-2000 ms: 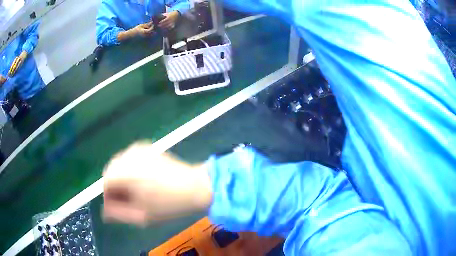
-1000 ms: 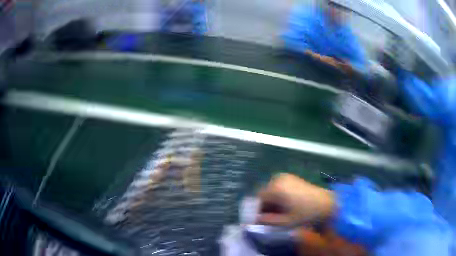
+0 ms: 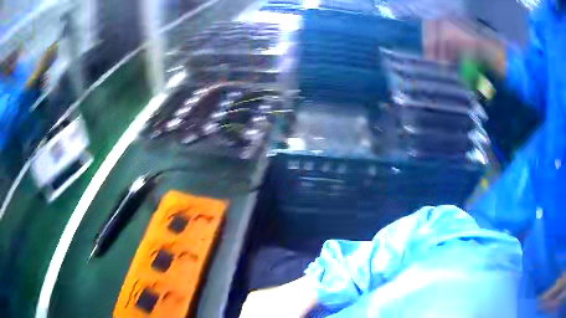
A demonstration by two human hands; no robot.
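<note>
The orange fixture (image 3: 202,220), with three dark square recesses, lies on the green bench at the lower left. A black electric screwdriver (image 3: 121,217) lies beside it, its thin bit pointing down-left and its cable running right. A hand, apparently my left hand (image 3: 279,303), is at the bottom edge right of the fixture. It is cut off and overexposed, with its fingers hidden. My right hand cannot be made out. A blurred tray of silver wired parts (image 3: 217,118) stands beyond the fixture.
A dark teal crate (image 3: 347,205) is right of the bench. Stacked clear trays (image 3: 434,105) stand behind it. A white basket (image 3: 62,158) is on the green surface at the left, beyond the white edge strip. Blurred blue clothing and skin-coloured patches show at the right.
The view has swung right from the blurred trays. The whole fixture, the screwdriver and the crate now show. The hand that was over the trays is now at the bottom edge.
</note>
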